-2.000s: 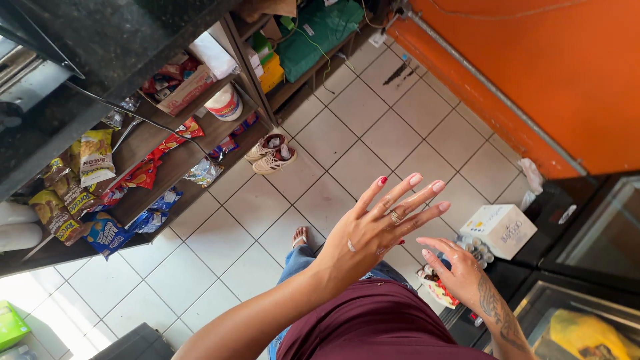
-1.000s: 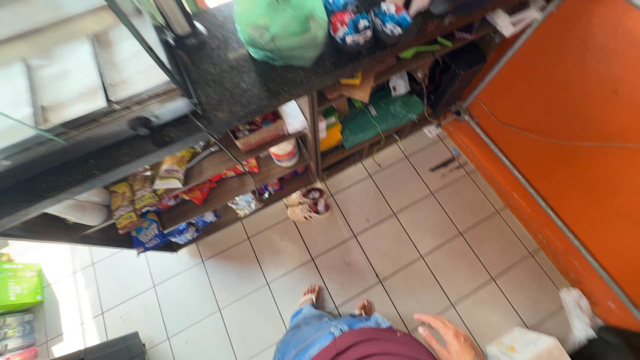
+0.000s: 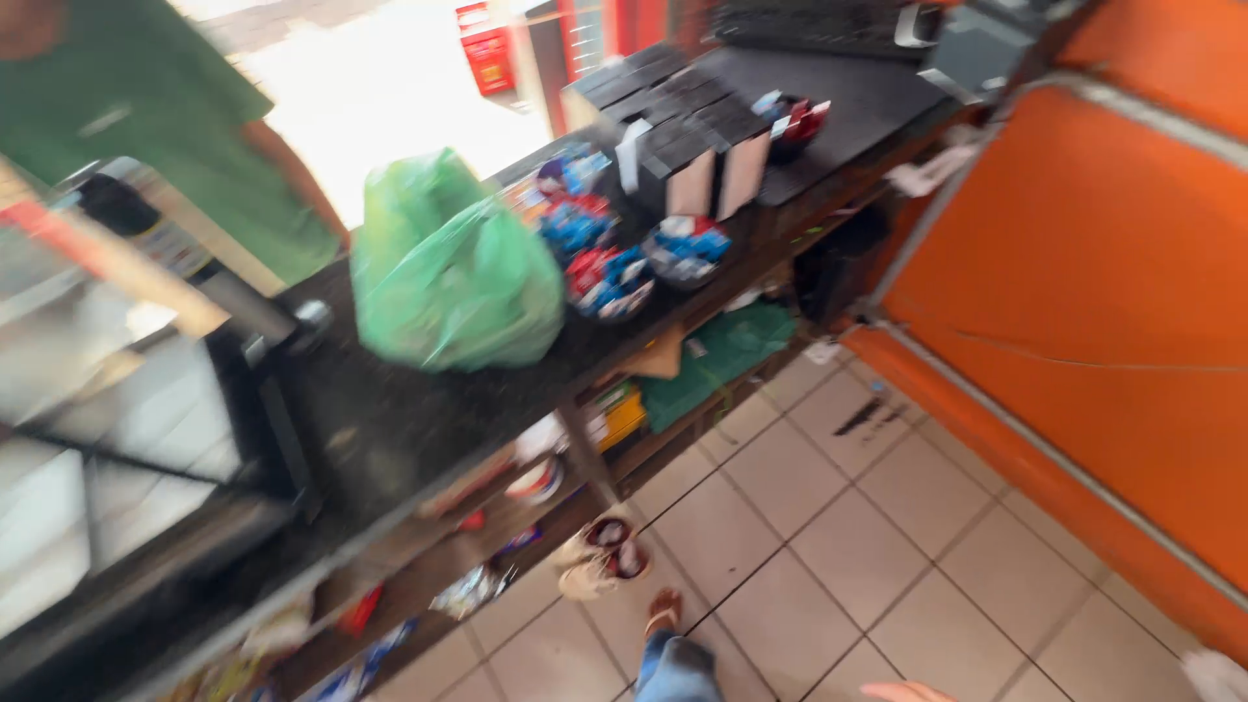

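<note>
Only some fingers of my right hand (image 3: 909,691) show at the bottom edge, over the tiled floor; whether they hold anything is hidden. My left hand is out of the frame. Ahead, a full green plastic bag (image 3: 453,268) rests on the black stone counter (image 3: 390,429). Beside it on the right are several bowls of wrapped sweets (image 3: 609,281), with red and blue wrappers. Black and beige boxes (image 3: 687,136) stand behind them.
Below the counter, shelves hold snack packets (image 3: 468,590) and a green plastic bundle (image 3: 721,361). A pair of shoes (image 3: 600,559) lies on the floor. An orange panel (image 3: 1082,322) rises at right. Across the counter stands a person in a green shirt (image 3: 127,127).
Two seconds ago both hands showed over the floor; the left has left the view and the right shows only fingers. The view has swung up to the countertop, and I am closer to the shoes.
</note>
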